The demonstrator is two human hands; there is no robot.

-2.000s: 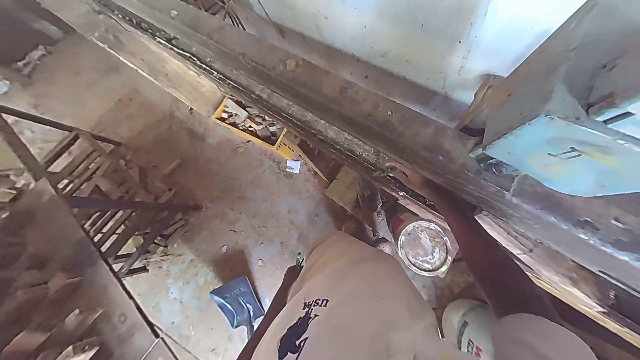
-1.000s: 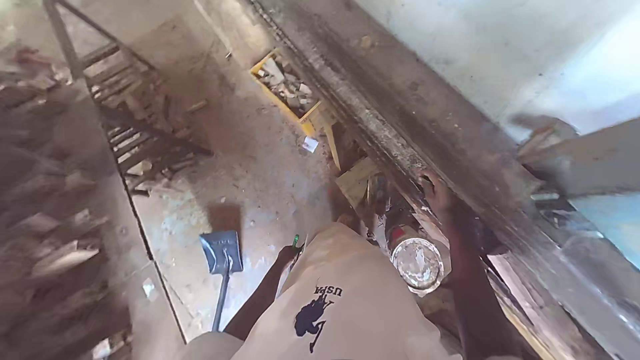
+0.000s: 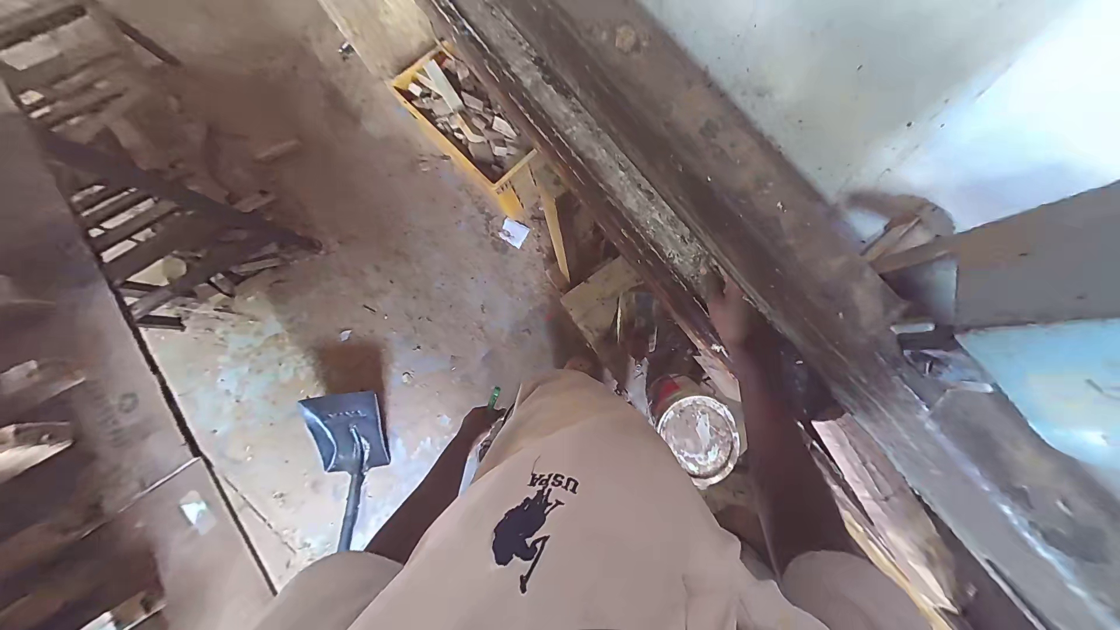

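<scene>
My left hand (image 3: 479, 422) hangs beside the light shirt at lower centre, closed around a small green-tipped object (image 3: 495, 397) whose kind I cannot tell. On the right, my right hand (image 3: 731, 311) touches the edge of a long, worn wooden workbench (image 3: 647, 192); its fingers are partly hidden, and whether they hold anything cannot be told. Below that hand, under the bench edge, stands a round bucket with a stained whitish lid (image 3: 699, 437). A wooden board (image 3: 602, 297) lies to its upper left.
A yellow crate (image 3: 451, 156) of wood offcuts stands beside the bench. A shovel (image 3: 350, 437) lies on the concrete floor at lower left. Slatted wooden frames (image 3: 175, 227) and scraps are at far left. A blue metal part (image 3: 1050, 376) is at the right.
The view has turned a good deal, so the bench runs more steeply across it. My right hand stays at the bench edge, and my left hand remains beside the shirt.
</scene>
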